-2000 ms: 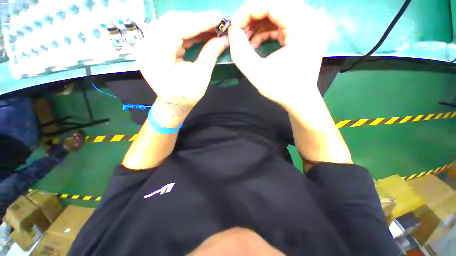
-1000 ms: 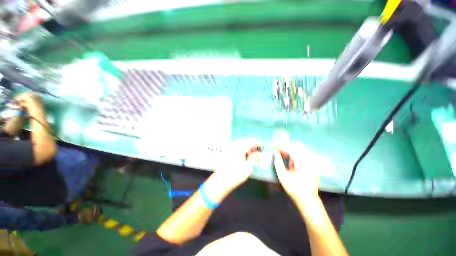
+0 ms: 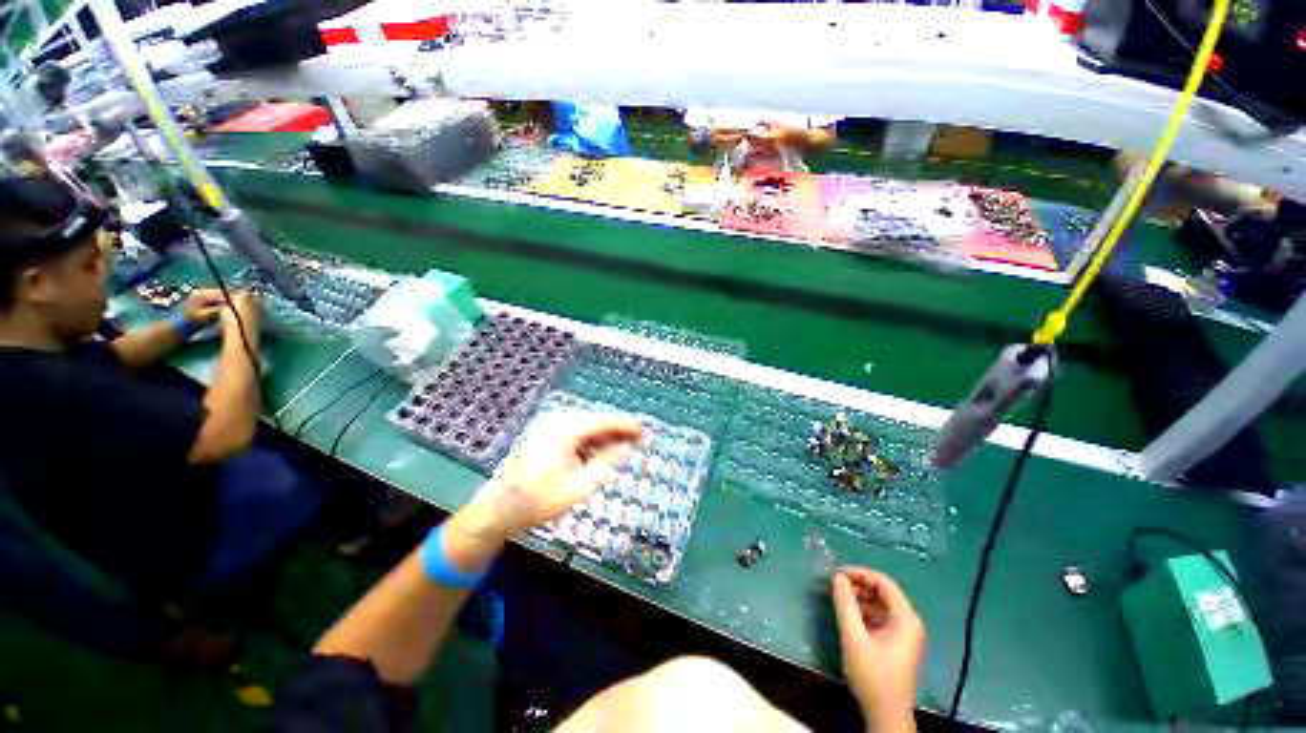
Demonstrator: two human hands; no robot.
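Note:
My left hand (image 3: pixel 552 480), with a blue wrist strap, is over the white blister tray (image 3: pixel 690 494), fingers loosely bent and apart; nothing shows in it. Several units sit in the tray's near right pockets. My right hand (image 3: pixel 881 637) is low over the green mat, fingers curled; whether it holds something cannot be seen. A small dark unit (image 3: pixel 751 551) lies on the mat between tray and right hand. Tiny screws (image 3: pixel 819 549) lie just beyond my right fingertips. A heap of circuit boards (image 3: pixel 852 455) lies on a clear blister tray (image 3: pixel 917 527).
The electric screwdriver (image 3: pixel 991 407) hangs at right from a yellow cord, its black cable trailing down. A green box (image 3: pixel 1200 630) and a small pale part (image 3: pixel 1074 580) are at right. A dark part tray (image 3: pixel 487 384) is at left. A person (image 3: pixel 108 372) sits further left.
The view has lifted and widened. My hands have parted, the left moving over the white tray. The dark thing seen at my left fingers is no longer visible there; a unit lies on the mat.

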